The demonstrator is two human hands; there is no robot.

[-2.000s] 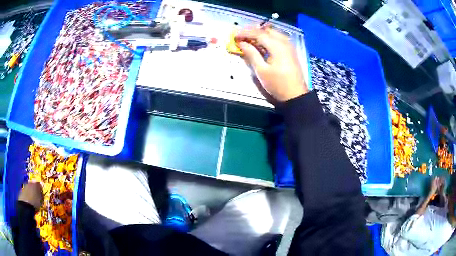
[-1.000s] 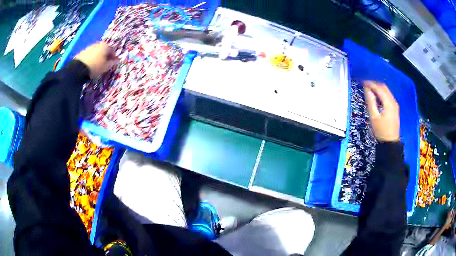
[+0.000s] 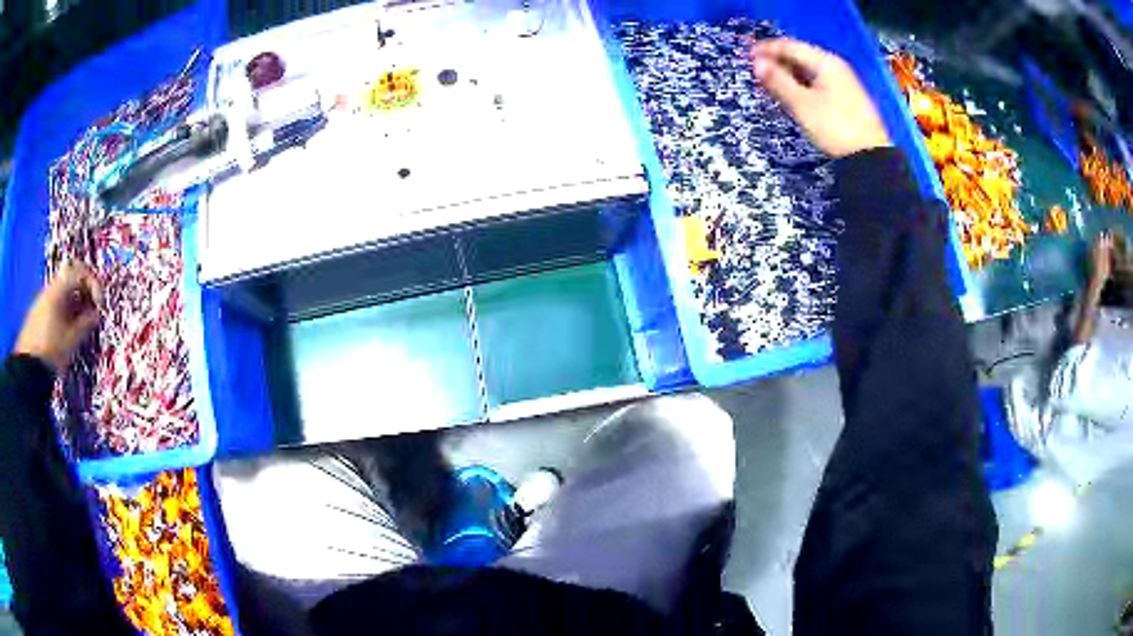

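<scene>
My left hand (image 3: 60,316) is over the left bin of red-and-white small parts (image 3: 139,360), fingers bent together; whether it holds a part cannot be told. My right hand (image 3: 823,97) is over the right bin of black-and-white small parts (image 3: 758,211), thumb and fingers close together; a part between them cannot be made out. An orange-yellow plastic part (image 3: 394,88) sits on the white fixture base plate (image 3: 522,143), touched by neither hand. Another orange-yellow part (image 3: 698,244) lies at the left side of the right bin.
A grey metal cylinder (image 3: 168,159) reaches from the plate's left edge over the left bin. A dark red knob (image 3: 265,68) is at the plate's upper left. Orange assemblies (image 3: 162,547) fill the lower-left bin. Loose orange parts (image 3: 963,162) lie beyond the right bin. Another person's arm (image 3: 1093,292) is at right.
My right hand has left the orange part on the plate and moved over the right bin. My left hand has moved from the lower-left bin to the red-and-white bin. The view has turned.
</scene>
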